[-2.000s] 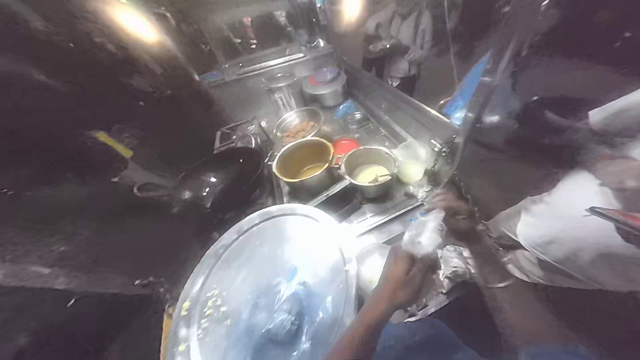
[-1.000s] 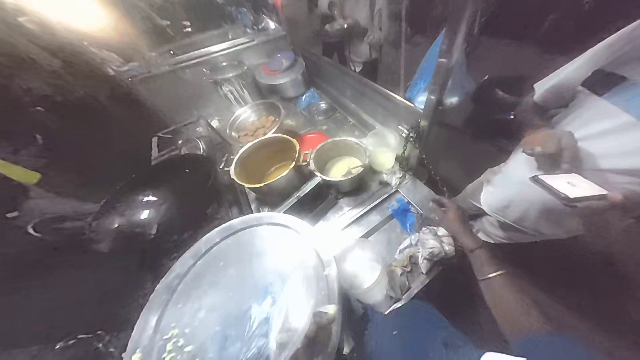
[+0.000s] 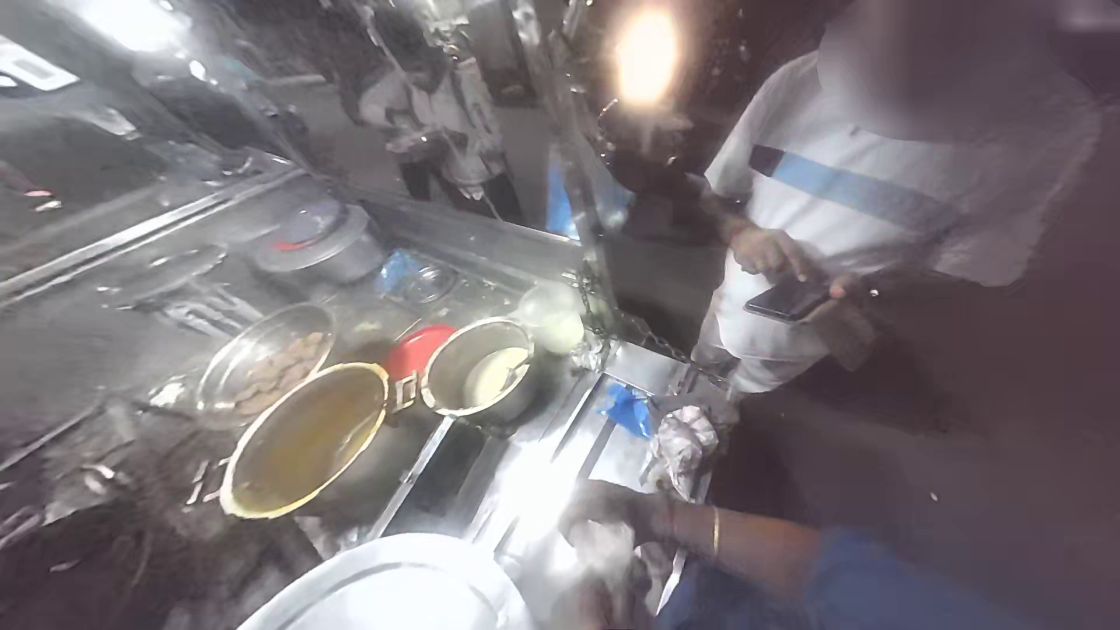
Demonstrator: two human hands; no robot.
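Low in the head view, my right hand (image 3: 626, 516), with a thin bangle on the wrist, curls around a whitish, blurred bundle (image 3: 605, 544) that looks like plastic. My left hand (image 3: 599, 595) is just below it at the bottom edge, mostly hidden and blurred, so its fingers cannot be read. Left of both hands is a large round metal tray (image 3: 394, 586). Beyond my right hand, a crumpled cloth (image 3: 684, 442) and a blue plastic piece (image 3: 628, 409) lie on the metal counter.
A pot of brownish liquid (image 3: 306, 442), a smaller pot with pale contents (image 3: 494, 376), a red lid or bowl (image 3: 420, 350) and a bowl of brown pieces (image 3: 280, 367) stand ahead. Farther back is a lidded pot (image 3: 319, 245). A person in white (image 3: 840, 201) holds a phone (image 3: 787, 299) at right.
My right hand has come from beside the crumpled cloth to near my left hand. The left hand has left the round tray. The view has swung up and right.
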